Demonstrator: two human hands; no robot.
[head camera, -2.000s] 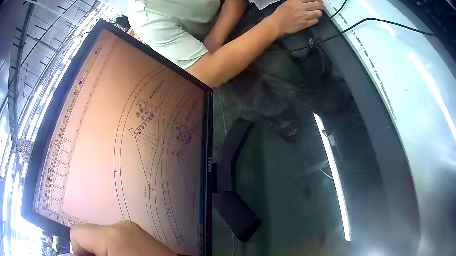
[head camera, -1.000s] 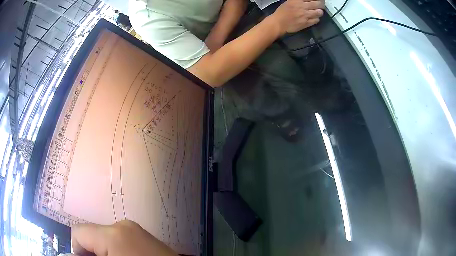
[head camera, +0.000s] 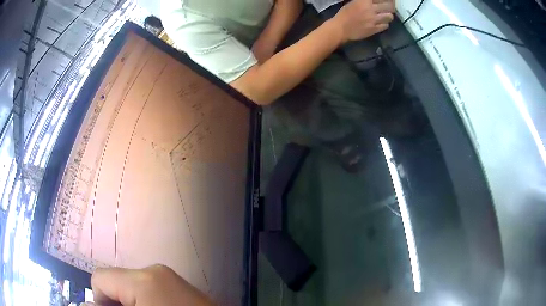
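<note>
A black-framed computer monitor (head camera: 256, 179) fills the left half of the view and appears turned on its side. Its pinkish-orange screen shows long thin curved lines, angled straight lines, small faint marks and rows of tiny icons. My left hand (head camera: 146, 288) is at the lower left, over the monitor's edge near its corner. The knuckles and bent fingers show, but the fingertips are unclear and the picture's bottom edge cuts off the hand. Whether it grips the frame cannot be told. My right hand is out of the picture.
The black two-armed monitor stand (head camera: 281, 206) rests on dark reflective glass (head camera: 353, 239). A seated person's forearm (head camera: 293, 69) and hand (head camera: 366, 21) reach across at the top. A thin black cable (head camera: 446, 25) crosses the glossy white surface (head camera: 473, 77).
The drawing on screen has changed: its curved bands are spread wider and shifted towards the icon rows, with fewer lines showing. The view has shifted slightly. My left hand stays at the monitor's edge.
</note>
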